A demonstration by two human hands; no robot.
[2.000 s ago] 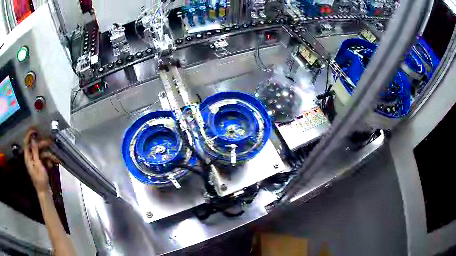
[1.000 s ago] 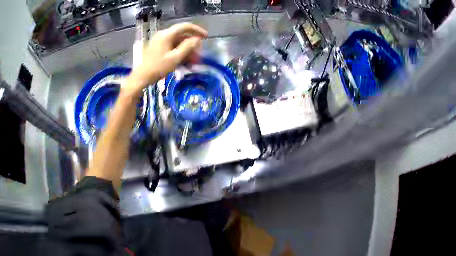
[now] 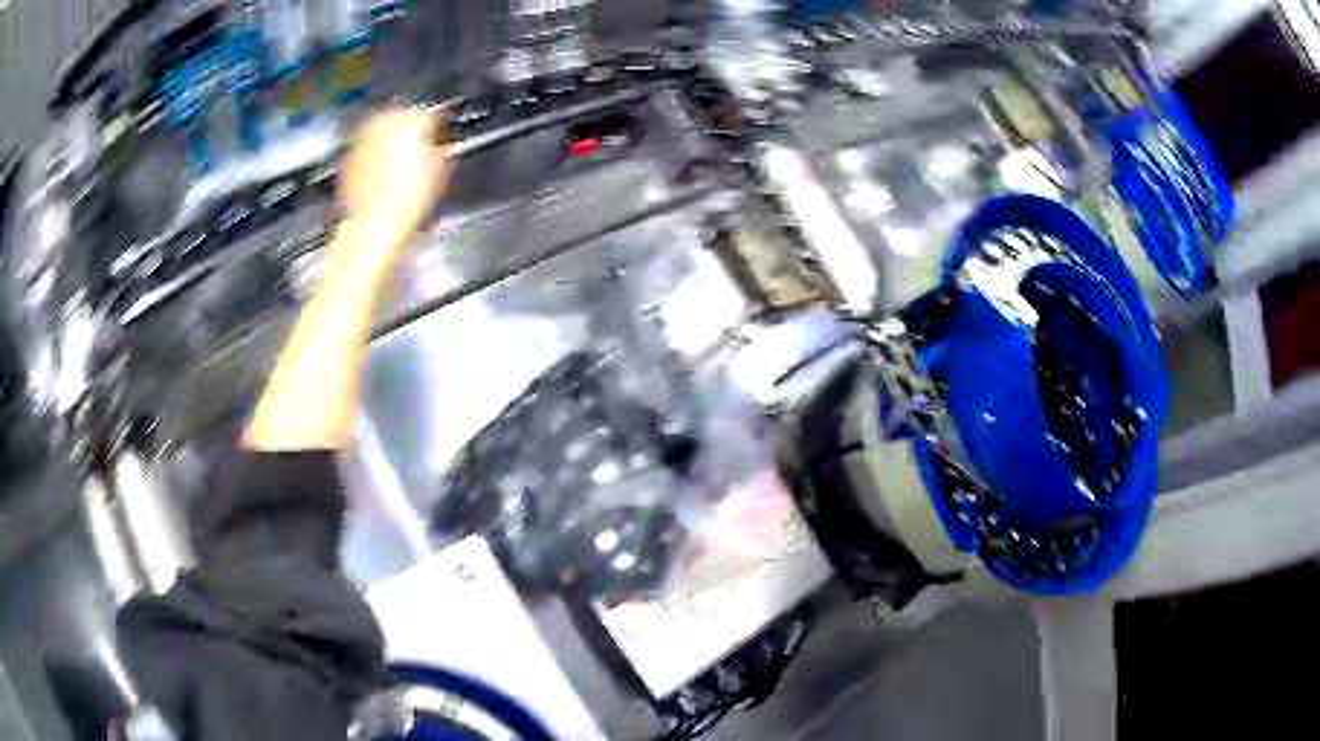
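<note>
My left hand (image 3: 391, 174) is blurred, reached out in front of the conveyor track (image 3: 217, 232) at the upper left; its fingers cannot be made out, nor whether it touches the track or holds anything. The clear bag of black parts (image 3: 565, 471) lies on the metal deck, to the right of my forearm. A blue vibratory bowl (image 3: 984, 391) with black parts in it stands at the right. My right hand is out of the picture.
A white controller box (image 3: 717, 608) with black cables lies below the bag. Another blue bowl (image 3: 1173, 196) stands at the upper right. The rim of a blue bowl (image 3: 485, 692) shows at the bottom edge. White frame members (image 3: 1079, 666) run at the right.
My left hand has gone from the control panel, over the two bowls, to before the conveyor. The view has turned and moved right and closer, so the bag and right bowl look larger.
</note>
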